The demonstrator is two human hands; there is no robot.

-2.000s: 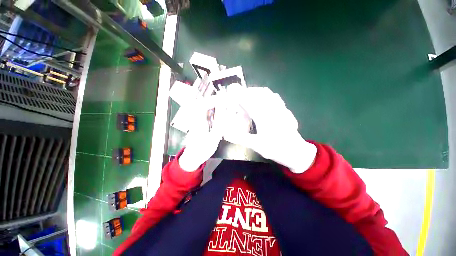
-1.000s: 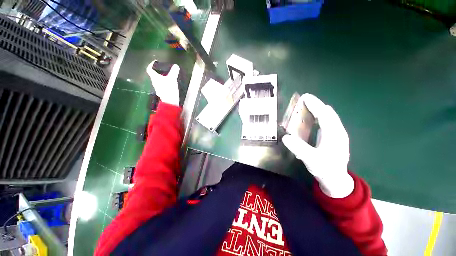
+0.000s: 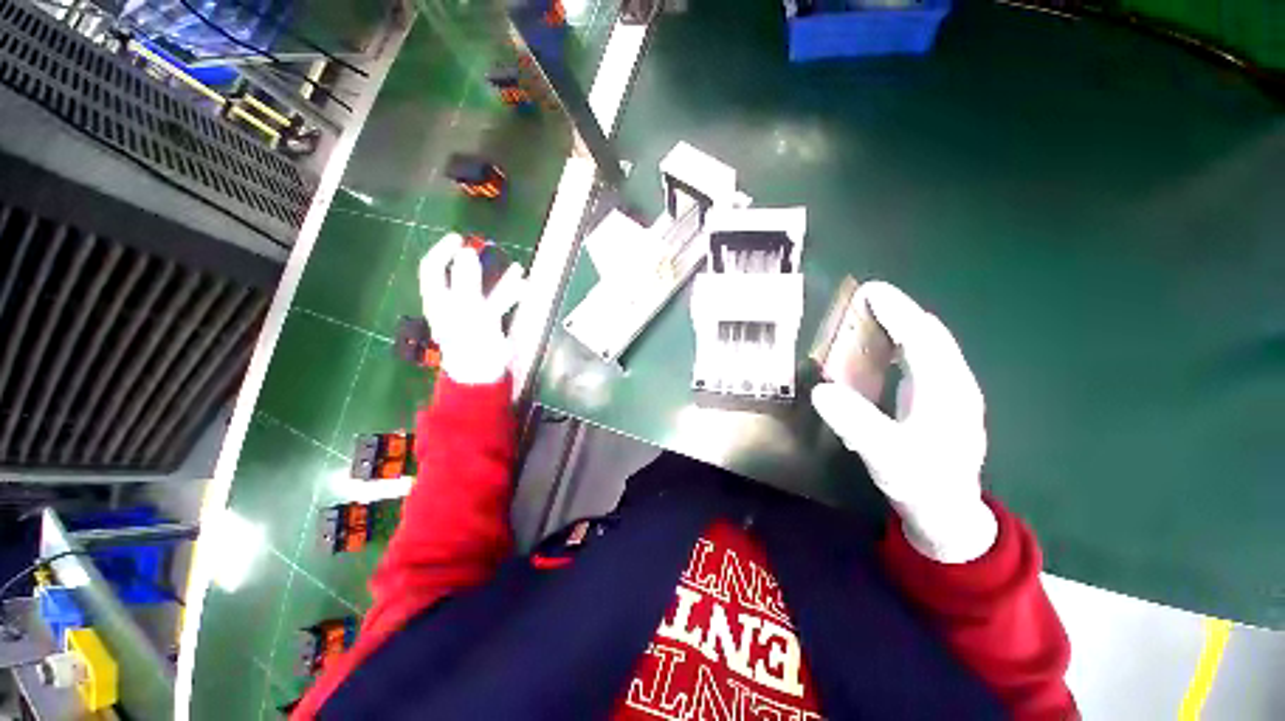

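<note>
My gloved left hand [image 3: 469,313] is over the green conveyor. Its thumb and fingers are apart around a dark and orange component [image 3: 489,262], partly hidden by the fingers; I cannot tell if they grip it. My gloved right hand [image 3: 919,409] holds a flat metal plate [image 3: 854,345] above the table, right of the fixtures. The upright white fixture [image 3: 748,300] stands before me with dark bars in its slots. The angled white fixture [image 3: 634,293] lies slanted at its left. No component shows in the upright one.
Several dark and orange components [image 3: 381,455] sit spaced along the conveyor [image 3: 303,465]. A metal rail [image 3: 575,106] and white edge run between conveyor and green table [image 3: 1043,282]. A blue bin [image 3: 865,31] is at the far edge. Grey louvred equipment [image 3: 99,324] is at left.
Both hands have parted from the fixtures. My left hand went out over the conveyor, then came slightly nearer, its fingers spreading. My right hand moved right, showing the plate. The view has shifted left.
</note>
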